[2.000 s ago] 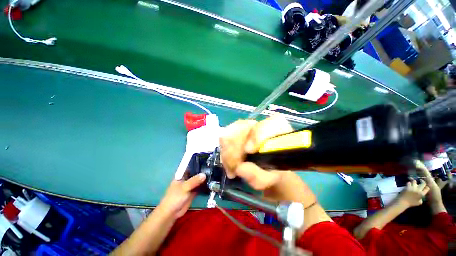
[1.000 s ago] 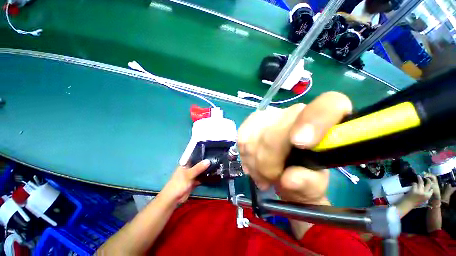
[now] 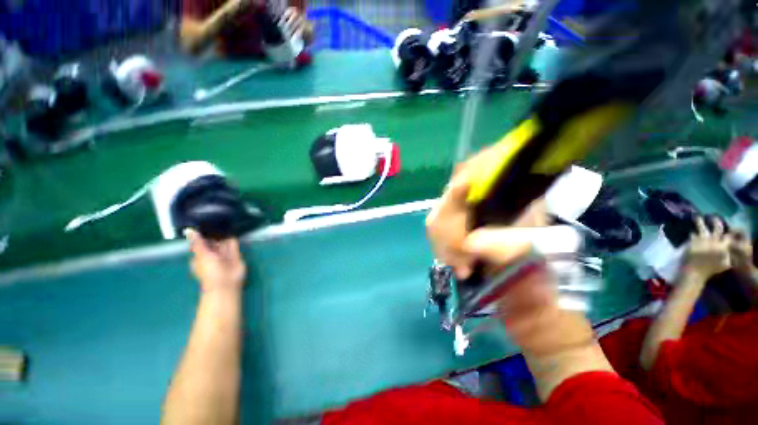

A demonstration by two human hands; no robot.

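Note:
My left hand [image 3: 218,261] is at the near edge of the green belt, with its fingers on the black rounded end of a white-and-black dome camera [image 3: 187,187]. The camera's white cable trails to the left. My right hand [image 3: 490,224] is wrapped round the black and yellow electric screwdriver [image 3: 540,149], which is blurred and tilted up to the right. The metal screw-feed nose [image 3: 440,286] hangs below my right hand, over the blue-green worktop [image 3: 349,290].
Another dome camera [image 3: 353,153] with a red end lies on the belt [image 3: 274,149]. Several black camera parts [image 3: 449,58] stand on the far side. More cameras and another person's hands [image 3: 708,249] are at the right. A person's arm is at the upper left.
The view has turned left. My left hand has left the camera under the screwdriver and moved to one at the belt. My right hand and the screwdriver have tilted more upright.

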